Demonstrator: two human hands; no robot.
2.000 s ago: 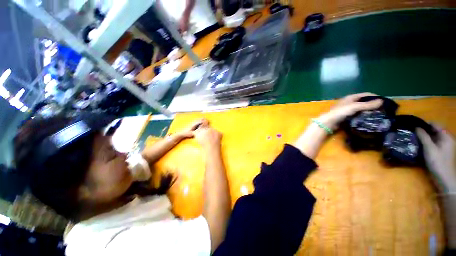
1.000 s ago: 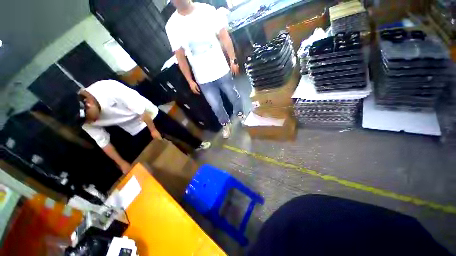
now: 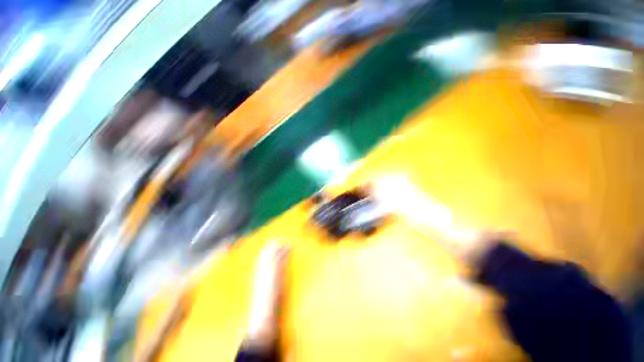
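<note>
The picture is strongly blurred. Black rounded parts, which look like camera heads, lie together on the orange-yellow bench near the green strip. My right hand reaches in from the right, in a dark sleeve, and its fingers are at the right side of the black parts. Blur and glare hide whether it grips them. My left hand is over the bench to the left of and below the parts, apart from them. Its fingers are too blurred to read.
The orange-yellow bench runs to the upper right, with the green strip beyond it. A white and grey object is at the bench's upper right. A blurred forearm and blurred shapes lie at the left.
The view has swung from the floor, blue stool and people back to the bench. Both my hands and the black parts are in view again, now nearer the middle than in the earliest frame.
</note>
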